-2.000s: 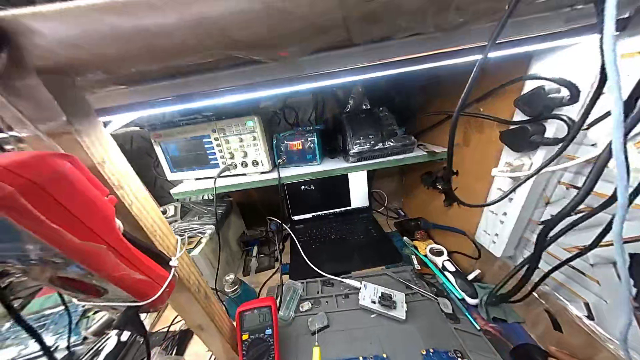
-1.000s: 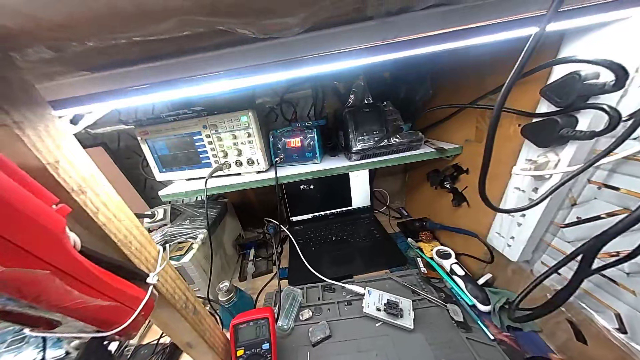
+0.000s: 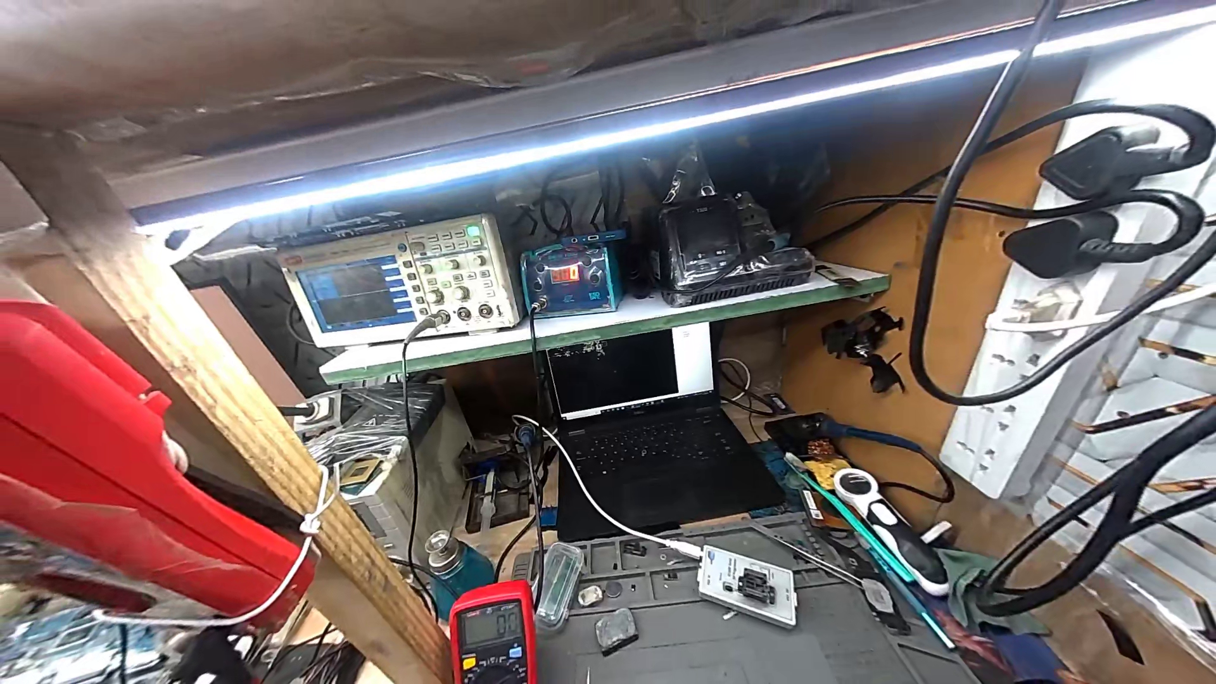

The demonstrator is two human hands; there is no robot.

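Note:
Neither my left hand nor my right hand shows in the head view. On the grey repair mat [image 3: 655, 655] lies a white chip programmer [image 3: 748, 586] with a black socket, joined to a white cable. Behind it stands an open black laptop [image 3: 660, 456]. A red multimeter [image 3: 493, 635] is at the lower middle, beside a clear plastic case [image 3: 559, 586] and a teal bottle [image 3: 460, 572]. To the right of the programmer lie a white and black handheld tool [image 3: 893, 532] and tweezers [image 3: 817, 557].
A green-edged shelf [image 3: 608, 325] holds an oscilloscope [image 3: 404, 278], a blue power unit [image 3: 570, 277] with a lit display and a plastic-wrapped black device [image 3: 712, 247]. A wooden post [image 3: 228, 399] and red casing [image 3: 104, 456] stand left. Black cables [image 3: 936, 256] hang at right.
The view has shifted somewhat. The yellow-tipped tool and blue circuit boards seen at the bottom edge two seconds ago are out of view. No thing has plainly been moved.

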